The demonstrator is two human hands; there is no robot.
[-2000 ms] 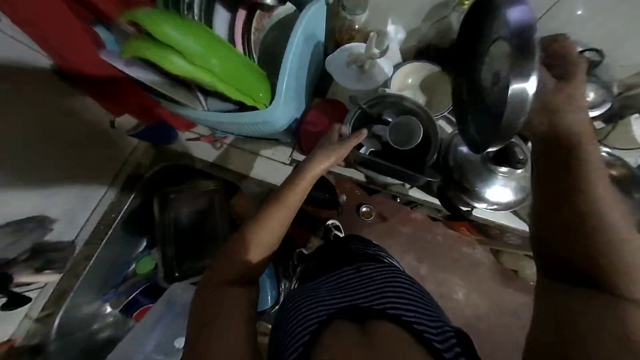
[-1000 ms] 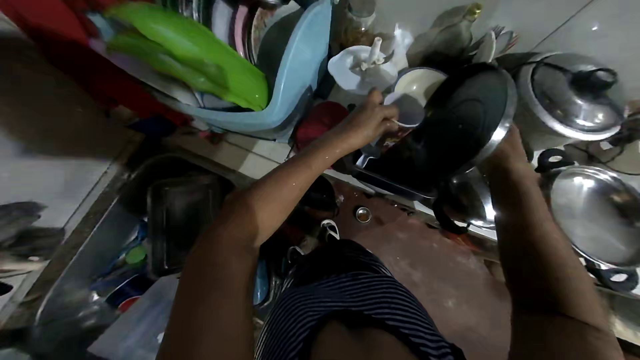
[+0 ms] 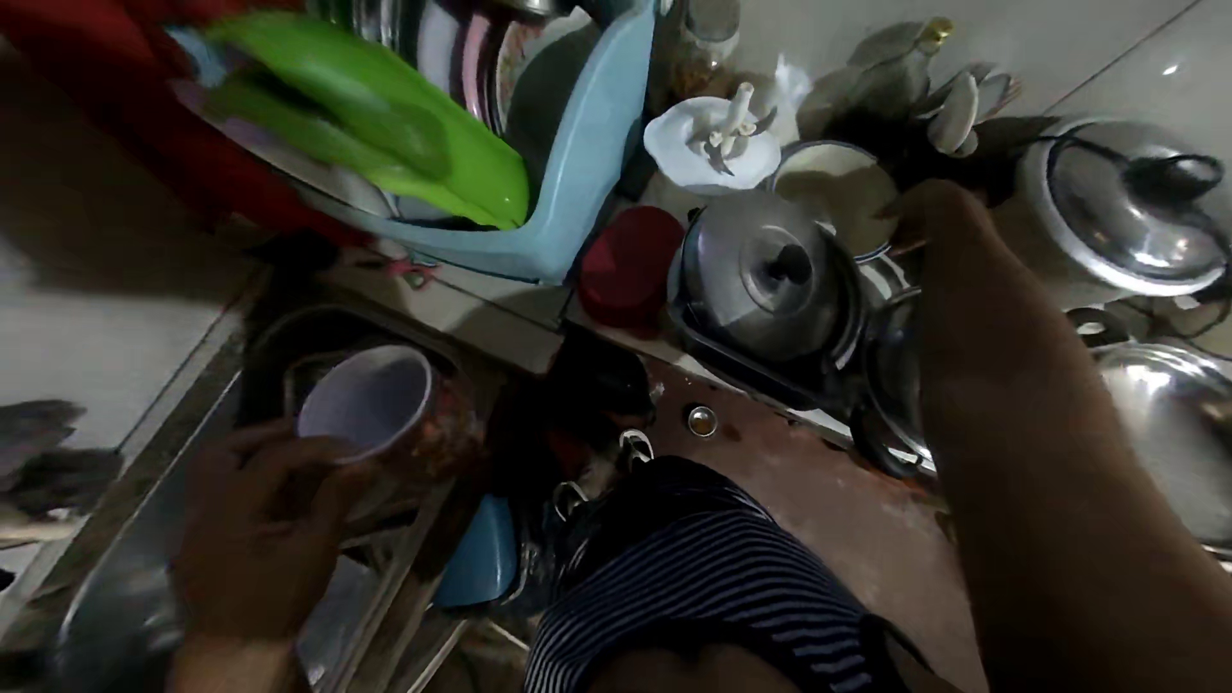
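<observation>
My left hand [image 3: 274, 525] grips a pale cup [image 3: 371, 399] by its side, above the sink [image 3: 144, 568]. A metal lid with a black knob [image 3: 760, 274] lies over a dark pan [image 3: 760, 380] on the counter. My right hand [image 3: 929, 217] is at the rim of a white bowl [image 3: 833, 188] behind the lid; its fingers are blurred and partly hidden, so its hold cannot be told. A white scalloped dish [image 3: 712, 144] stands beside that bowl.
A blue plastic dish rack [image 3: 587, 144] holds plates and a green plastic tray [image 3: 385, 125]. Beside it stands a red container [image 3: 630, 269]. At the right are a large lidded pot [image 3: 1136, 212] and a shiny metal pan [image 3: 1169, 423]. A small round metal thing [image 3: 702, 421] is on the floor.
My left hand has carried the cup from the dark pan to over the sink. The lid that my right hand held now lies on the pan, and that hand has moved to the white bowl.
</observation>
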